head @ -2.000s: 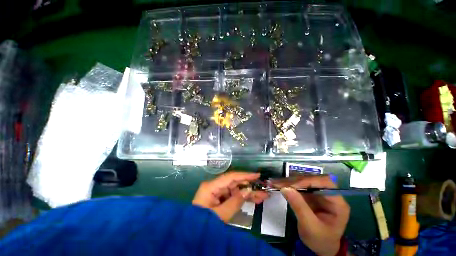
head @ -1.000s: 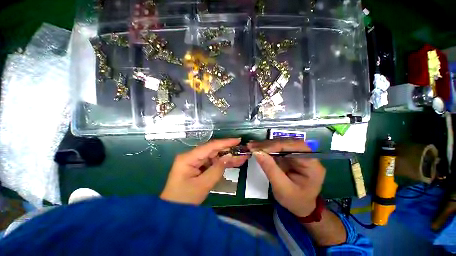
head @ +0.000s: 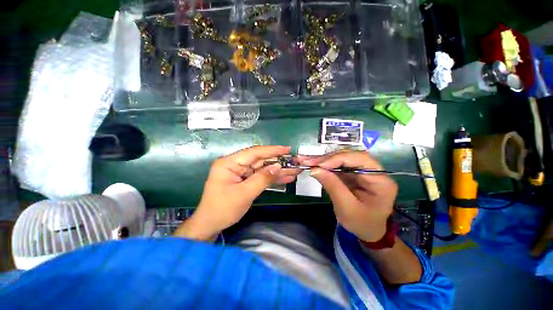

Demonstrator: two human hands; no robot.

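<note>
My left hand [head: 239, 181] pinches a small dark and silver electronic part [head: 285, 161] between thumb and fingers. My right hand [head: 358, 187] holds a thin dark stick, likely tweezers or a probe [head: 379, 172], pointing left, its tip at the part. The fingertips of both hands nearly meet, so much of the part is hidden. Beyond the hands stands a clear compartment tray [head: 388, 66] with gold and silver parts in several pockets. A white card [head: 309, 184] lies partly under my right fingers.
A labelled black-and-white card [head: 342, 131], blue triangle [head: 371, 139], green pieces [head: 398, 111] and round clear dish [head: 244, 114] lie before the tray. Bubble wrap [head: 67, 109] and a white fan [head: 73, 224] are left. A yellow electric screwdriver [head: 462, 181] and tape roll [head: 503, 155] are right.
The view has shifted, so the tray sits higher in the picture and the fan has come into view. Both hands keep their hold on the part and the stick.
</note>
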